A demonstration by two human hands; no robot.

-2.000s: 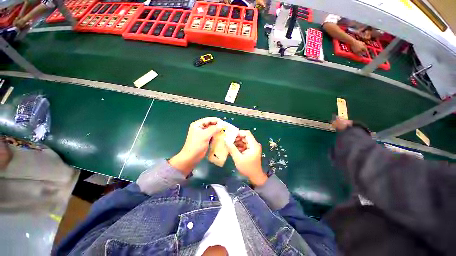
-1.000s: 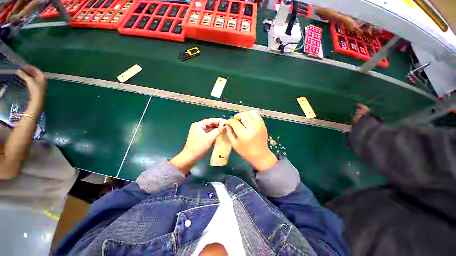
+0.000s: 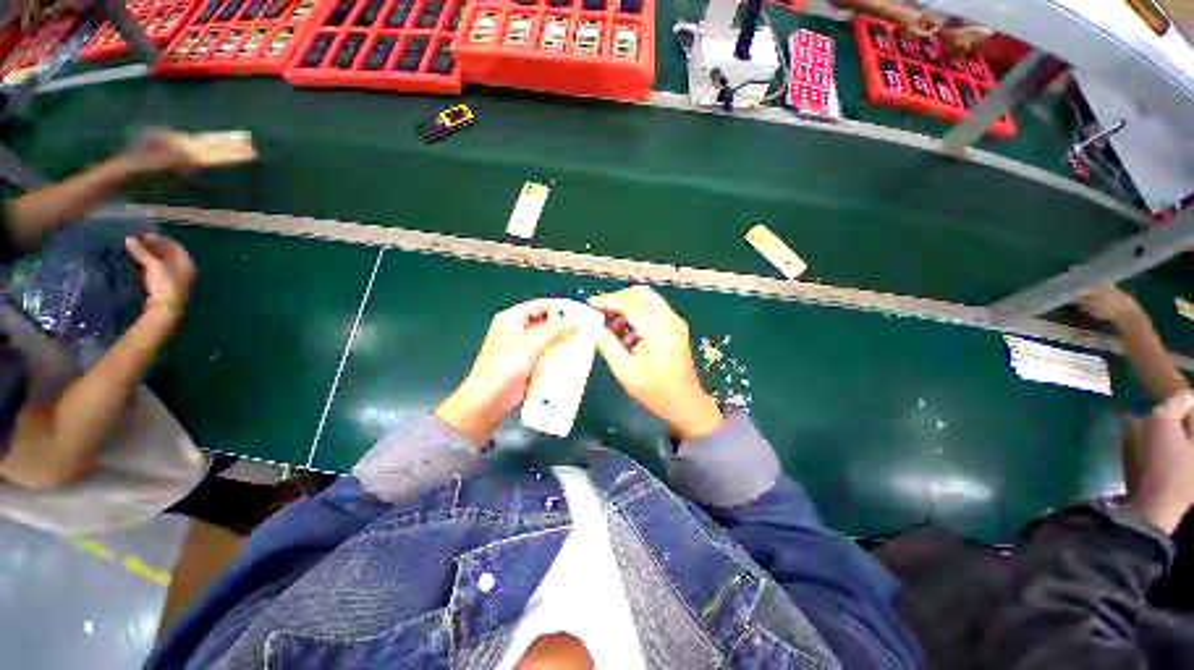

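A cream phone housing (image 3: 560, 380) is held over the green worktop in front of my chest, its lower end pointing down towards me, with small dark marks near both ends. My left hand (image 3: 504, 363) is bare and grips the housing's left edge near the top. My right hand (image 3: 651, 363) is at the housing's upper right corner, fingers curled; whether a small part is between the fingertips cannot be seen. Small loose parts (image 3: 724, 372) lie scattered on the worktop just right of my right hand.
Beyond the edge rail (image 3: 452, 246), the belt carries two housings (image 3: 528, 210) and a yellow-and-black item (image 3: 447, 123). Red trays (image 3: 555, 46) and a white fixture (image 3: 733, 66) stand behind. A person at left holds a housing (image 3: 220, 148). Another person's arms (image 3: 1152, 380) are at right. White sheets (image 3: 1058, 364) lie at right.
The housing in my hands has turned to show a paler face, and my right hand has shifted slightly. Belt items have moved left. The person at left now holds a housing; the right person's arm has drawn back.
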